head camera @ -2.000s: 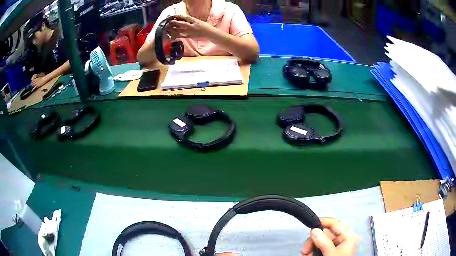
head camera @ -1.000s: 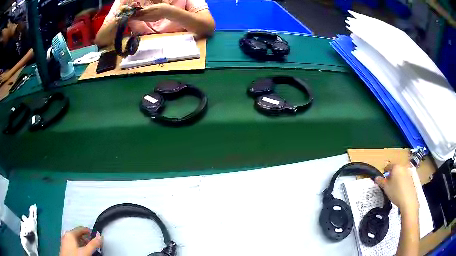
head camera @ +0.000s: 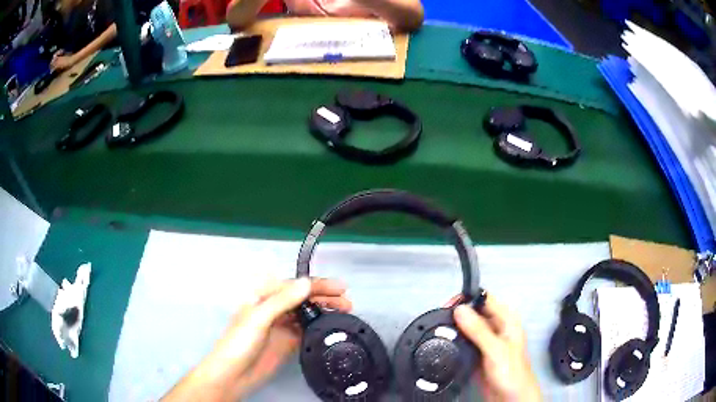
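Observation:
A black over-ear headphone pair is held up over the pale mat, arch at the top. Its two round cups hang side by side with the speaker plates and white ovals facing me. My left hand grips the left arm just above its cup. My right hand grips the right arm beside the other cup. A second headphone pair lies at the right, partly on the record sheets. A pen lies on the sheets.
The green belt carries several headphones. A folded pair sits on the far bench. A person's arms show behind a board with papers. A white crumpled glove or rag lies left of the mat. Tall white sheets stand at right.
My right hand has left the headphones at the right, which stay by the sheets. The left headphone pair is now raised at the centre, with both hands on it. The view has shifted.

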